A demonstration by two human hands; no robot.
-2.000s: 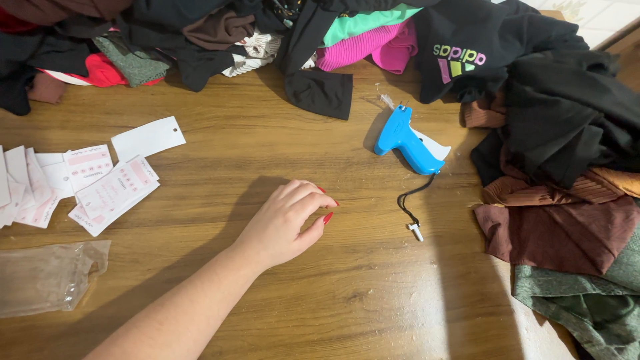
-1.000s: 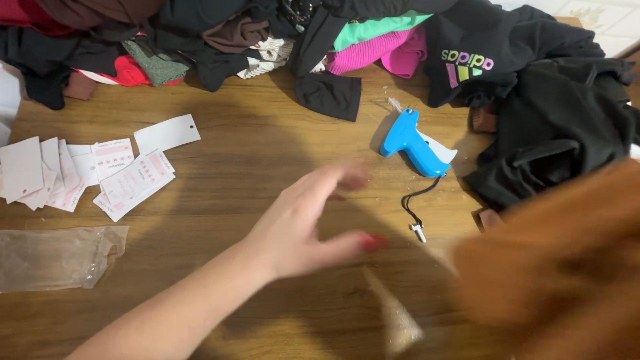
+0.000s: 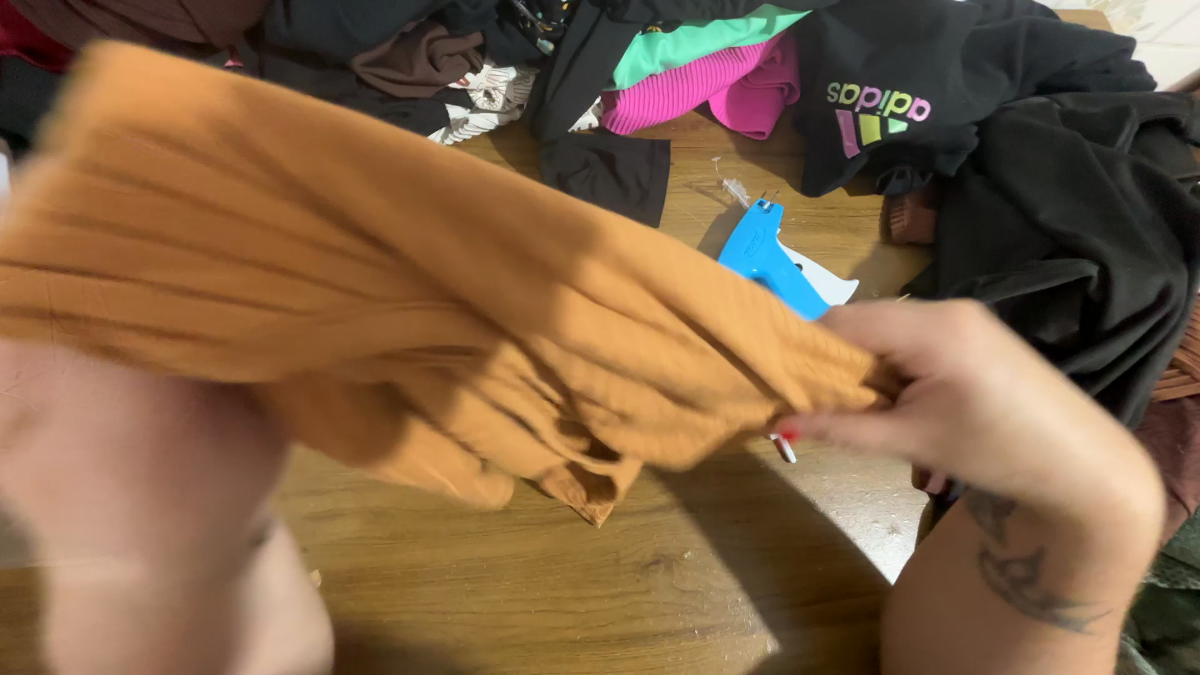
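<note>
An orange-brown fabric garment is stretched in the air across the view, above the wooden table. At its right end my right hand pinches the bunched cloth between thumb and fingers. My left hand is large and blurred at the left, against the garment's left part; its fingers are hidden, so its hold cannot be told. Just behind the cloth, near my right hand, lies a blue and white tagging gun, its lower part covered. The white end of its cord shows under the garment's edge.
Along the back of the wooden table lie piled clothes, among them a magenta ribbed garment and a black Adidas garment. More folded clothes, black and reddish-brown, are heaped at the right.
The orange-brown garment, a blur at the lower right one second ago, now spans the view. My right hand has come into view holding it. It now hides the spot where the paper tags lay.
</note>
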